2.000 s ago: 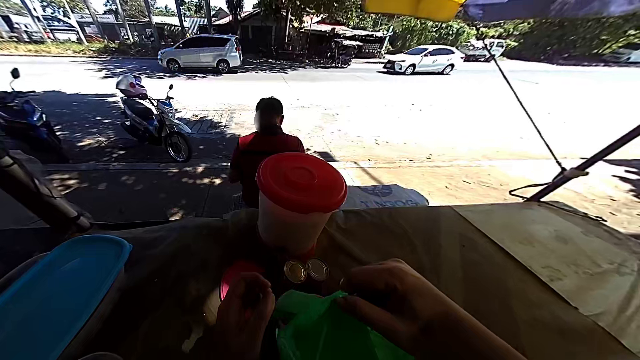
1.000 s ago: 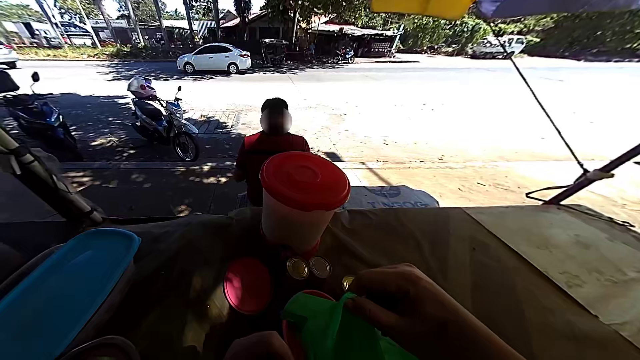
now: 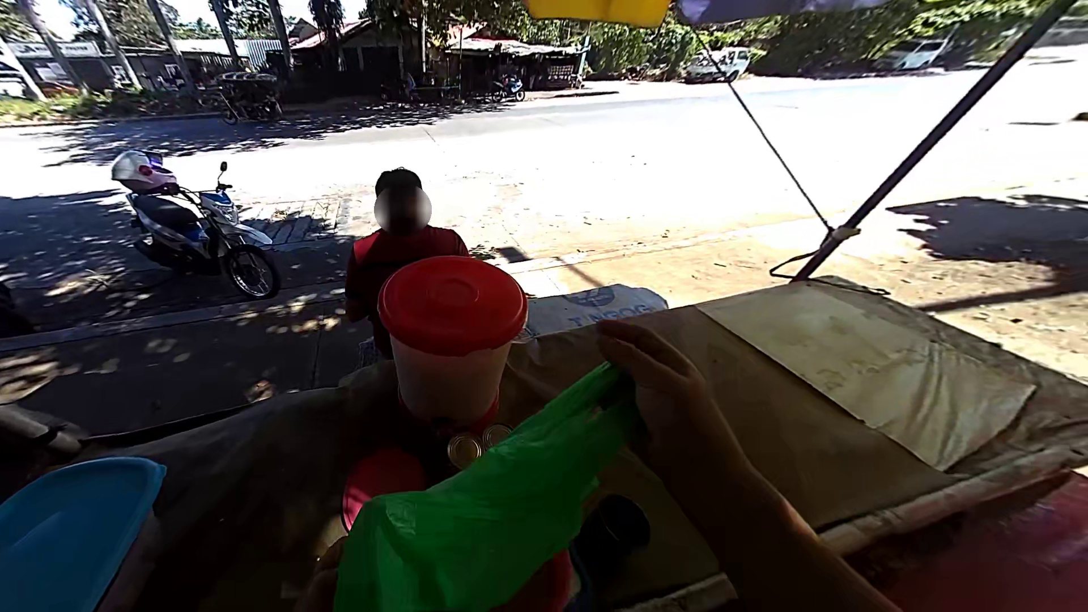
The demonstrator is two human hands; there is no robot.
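Note:
A green plastic bag (image 3: 484, 510) stretches across the lower middle of the view. My right hand (image 3: 659, 382) is closed on its upper right end. At the bag's lower left edge shows part of my left hand (image 3: 321, 578), mostly hidden behind the plastic, so its grip cannot be made out. Partly under the bag is a red container (image 3: 552, 582). Beyond the bag stands a tall translucent tub with a red lid (image 3: 453, 304). Two small round jar lids (image 3: 465, 450) lie at the tub's foot, and a pink-red round lid (image 3: 382, 480) is left of them.
A blue-lidded container (image 3: 72, 527) stands at the left. The table has a brown cover (image 3: 722, 408). A person in a red top (image 3: 408, 246) is just past the table. A slanting pole (image 3: 935, 140) with a rope rises at the right. A motorcycle (image 3: 200, 225) is parked by the road.
The green bag, bunched low over the red container before, is now lifted and drawn out to the upper right by my right hand. The white car has left the view.

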